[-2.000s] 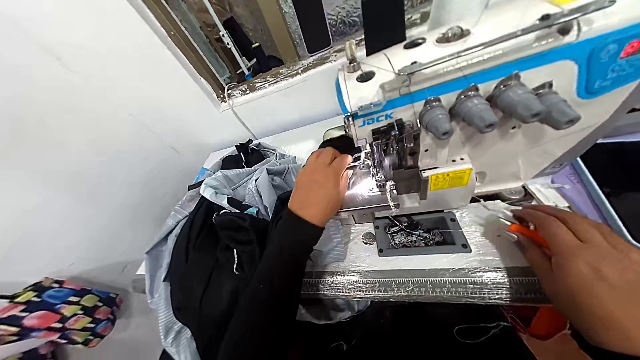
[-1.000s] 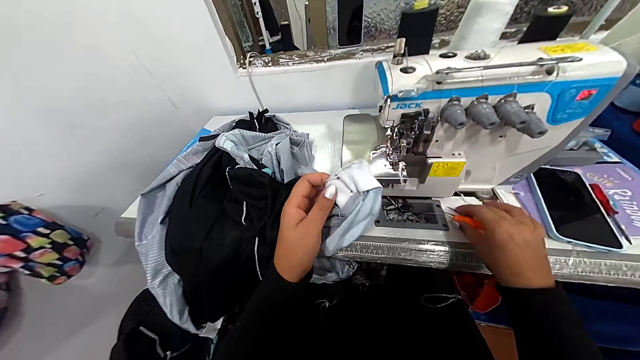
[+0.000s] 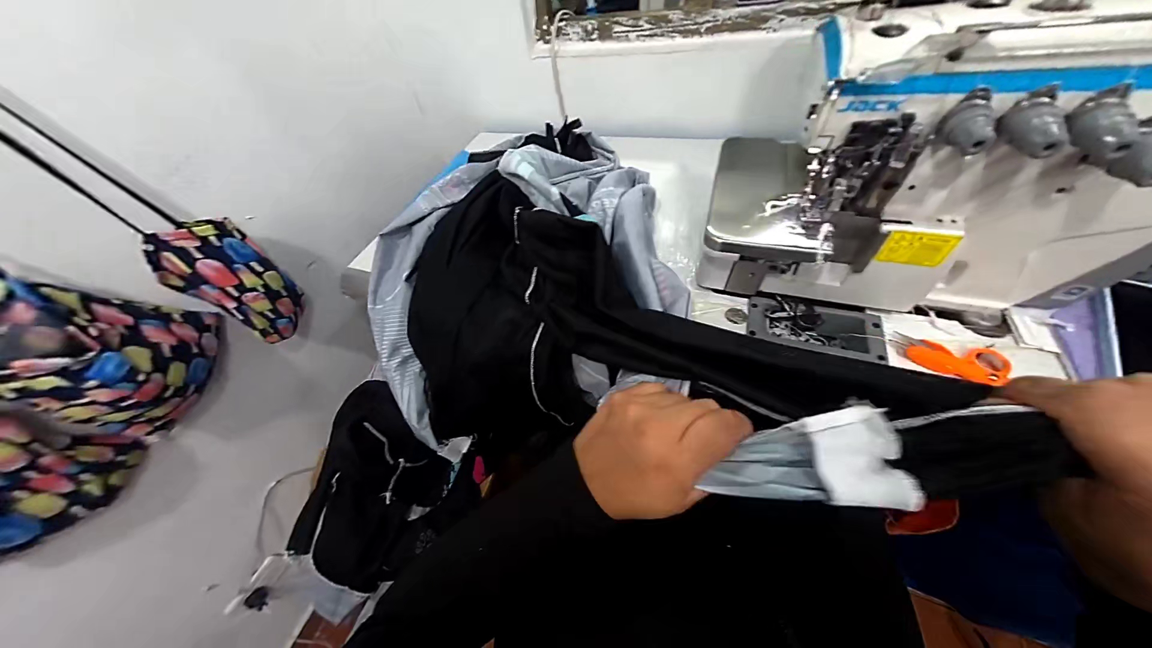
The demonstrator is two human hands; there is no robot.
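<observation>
My left hand (image 3: 661, 450) is closed on a light blue-grey fabric piece with a white end (image 3: 859, 459), in front of the machine table. At the right edge my right hand (image 3: 1098, 450), partly cut off and blurred, grips black fabric (image 3: 792, 369) with a white seam, which stretches across from the garment pile. That pile of black and grey striped garments (image 3: 486, 333) lies on the table's left part and hangs over its edge. Orange thread snips (image 3: 958, 362) lie on the table beyond the black fabric. The Jack overlock sewing machine (image 3: 990, 198) stands behind them.
An opened lower cover (image 3: 814, 328) with thread scraps is at the machine's front. Patterned fabric pieces (image 3: 108, 360) hang at the left by the white wall (image 3: 360, 81). More black garments (image 3: 378, 495) hang below the table's left end. Orange-red fabric (image 3: 927, 517) shows under the table's edge.
My right hand has let go of the orange snips, which now lie on the table, and has taken hold of black fabric. My left hand has moved from the machine's needle area towards me. The view has turned left.
</observation>
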